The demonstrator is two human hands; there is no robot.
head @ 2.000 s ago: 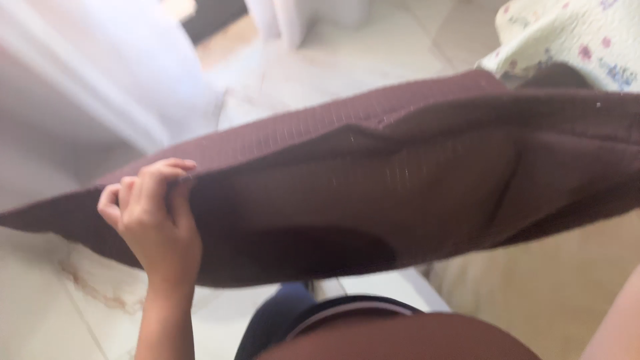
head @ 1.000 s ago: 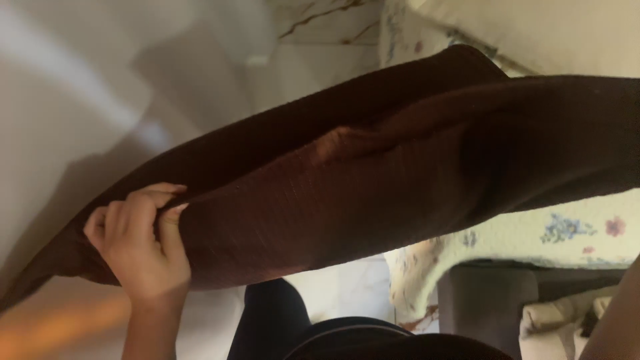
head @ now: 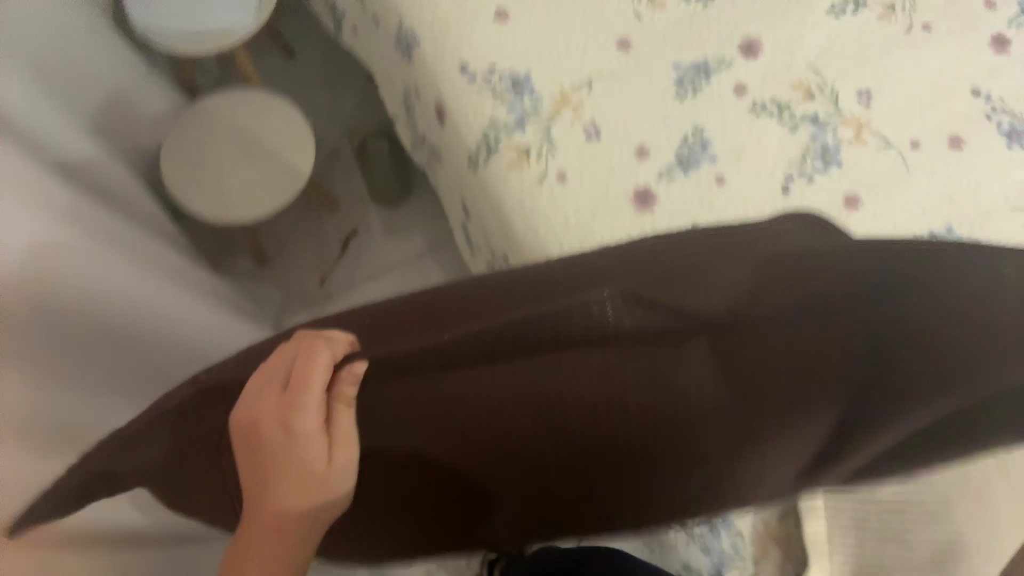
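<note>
A long piece of dark brown cloth [head: 592, 416] hangs in folds across the view, from the lower left to the right edge. My left hand [head: 300, 424] pinches a fold of it between thumb and fingers, left of the middle. To the left of that hand, the cloth tapers to a pointed corner. My right hand is outside the view, and the cloth runs out of the frame at the right.
A bed or similar surface under a cream floral cover [head: 680, 120] lies beyond the cloth. At the upper left are a round-topped stool [head: 238, 156] and a white round seat [head: 200, 24]. Pale sheer curtain fabric [head: 88, 264] hangs along the left.
The view has swung from the floor and curtain to the floral cover and stools. My left hand keeps its pinch on the brown cloth, which has moved along with it.
</note>
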